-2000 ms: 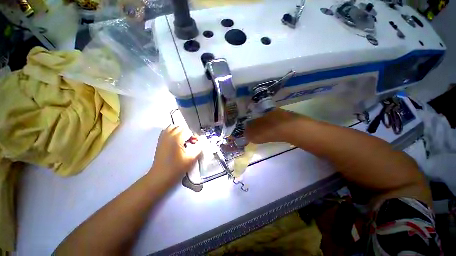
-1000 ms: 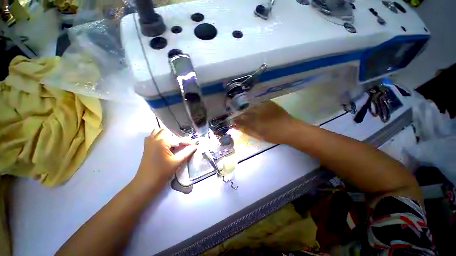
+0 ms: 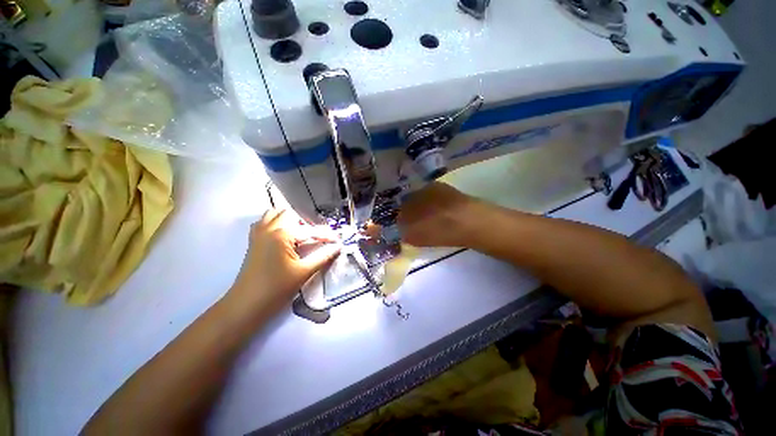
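The white sewing machine [image 3: 510, 77] with a blue stripe stands across the table. My left hand [image 3: 285, 251] is at the left of the needle area, thumb and fingers close together by the presser foot [image 3: 353, 234]; glare hides whether it pinches anything. My right hand [image 3: 434, 215] is at the right of the needle, under the head below the tension knob [image 3: 431, 162]; its fingertips are partly hidden by machine parts. A pale yellow strip [image 3: 396, 271] lies on the bed below my right hand, beside the thin metal binder attachment [image 3: 372, 281].
Yellow cloth [image 3: 85, 204] is heaped at left, with clear plastic [image 3: 170, 94] behind it. Dark scissors [image 3: 652, 180] lie at the table's right end. The grey ruler-marked edge [image 3: 408, 370] runs along the front, with yellow cloth [image 3: 459, 392] below it. White bags are at far right.
The view has shifted. My left thumb and fingers have moved in closer to the needle. My right hand stays under the head, its fingers now nearer the presser foot than a second ago.
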